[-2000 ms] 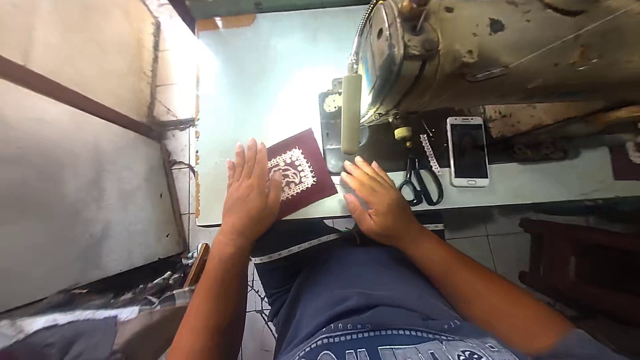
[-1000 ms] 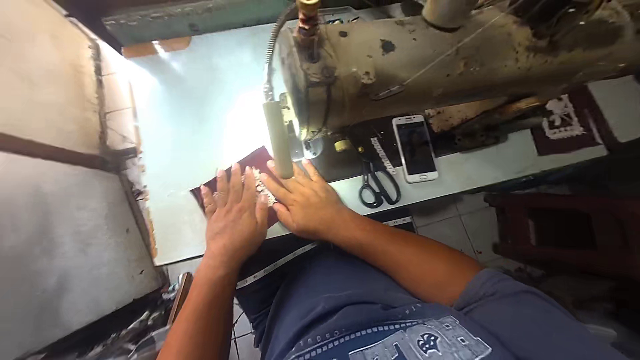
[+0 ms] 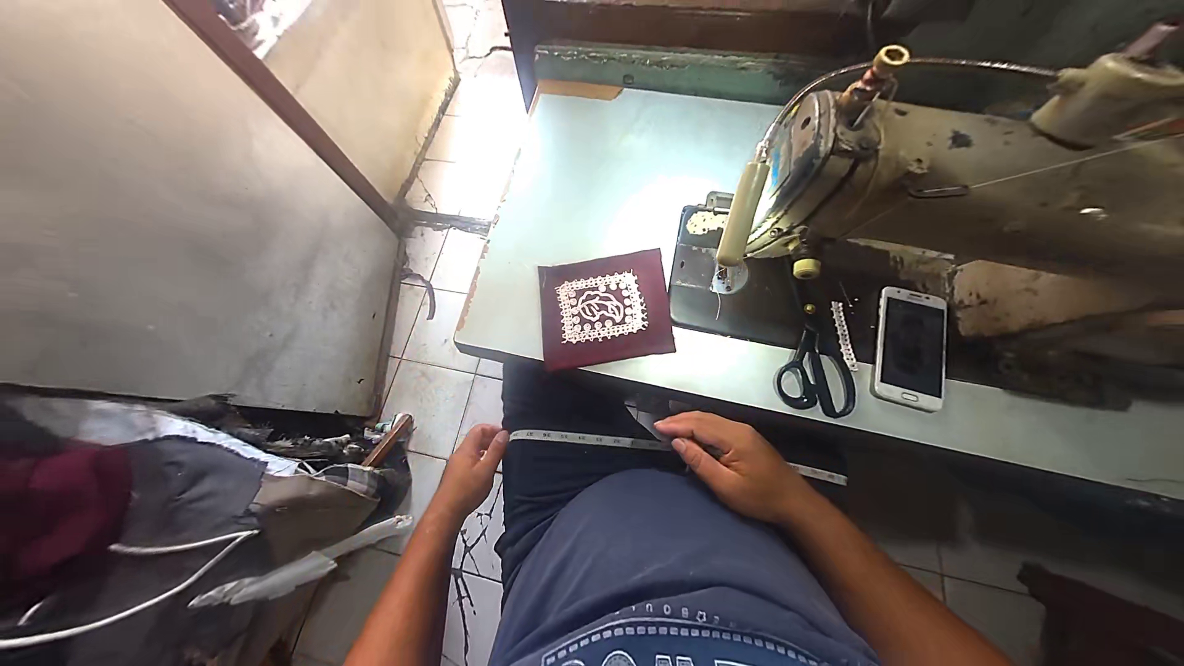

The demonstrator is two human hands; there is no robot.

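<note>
A measuring tape [image 3: 583, 439] lies across my lap. My left hand [image 3: 476, 462] is at its left end, fingers curled; whether it pinches the tape is unclear. My right hand [image 3: 731, 458] rests over the tape farther right, thumb and fingers close together, its grip hard to make out. On the table's front edge lies a maroon fabric square [image 3: 657, 310] with a white lace border and an embroidered motif, touched by neither hand. Right of it stands the sewing machine [image 3: 971, 185] with its needle plate [image 3: 729, 277]. Black-handled scissors [image 3: 816, 375] lie in front of the machine.
A white smartphone [image 3: 911, 347] and a strip of white lace [image 3: 843, 338] lie right of the scissors. The pale tabletop [image 3: 610, 157] has a worn left edge. Piled cloth [image 3: 185, 481] and a white cord [image 3: 157, 601] are at the lower left, below a pale panel [image 3: 185, 203].
Both hands have left the maroon fabric and moved down to my lap. The fabric now lies uncovered on the table. The view has shifted left.
</note>
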